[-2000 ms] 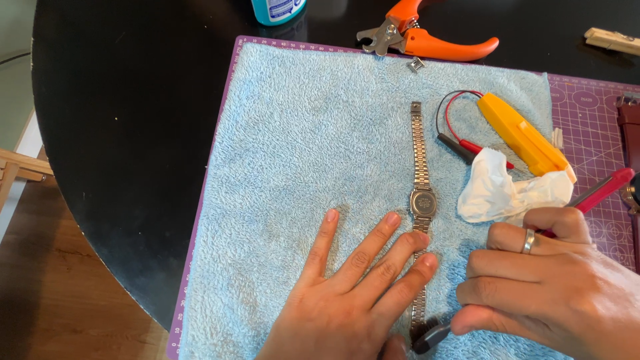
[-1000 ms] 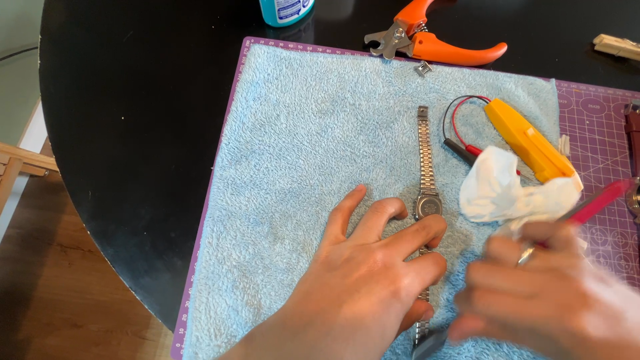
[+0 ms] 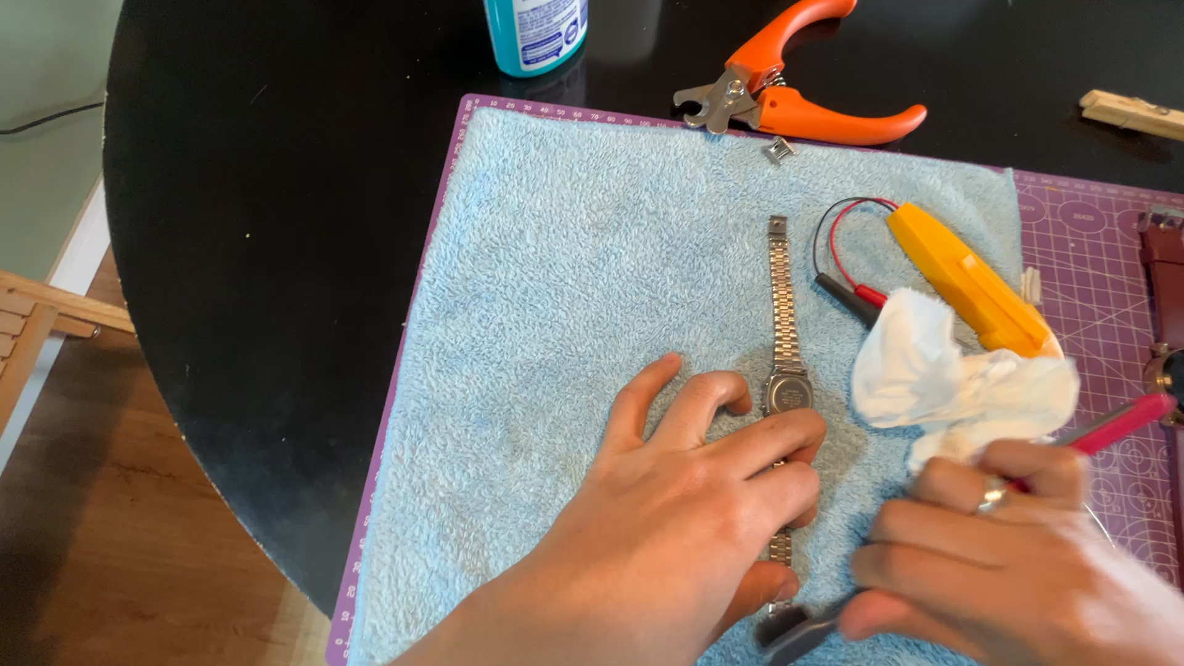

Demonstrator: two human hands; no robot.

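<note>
A metal-band wristwatch lies case-back up on a light blue towel, its band stretched up and down. Across the lower band rests my left hand, its fingers curled over the links and its thumb beside them. My right hand, partly blurred, grips a dark-headed tool, apparently a brush, whose head is at the band's lower end. A pink-handled tool also passes through the right hand's fingers; whether it is the same tool cannot be told. A crumpled white cloth or tissue lies just above the right hand.
A yellow tester with red and black leads lies right of the watch. Orange-handled cutters, a small metal clasp part and a teal bottle are at the back. A purple cutting mat and another watch are at right.
My left hand's fingers, flatter and more spread two seconds ago, are now curled over the band. The right hand still holds the tool near the band's lower end.
</note>
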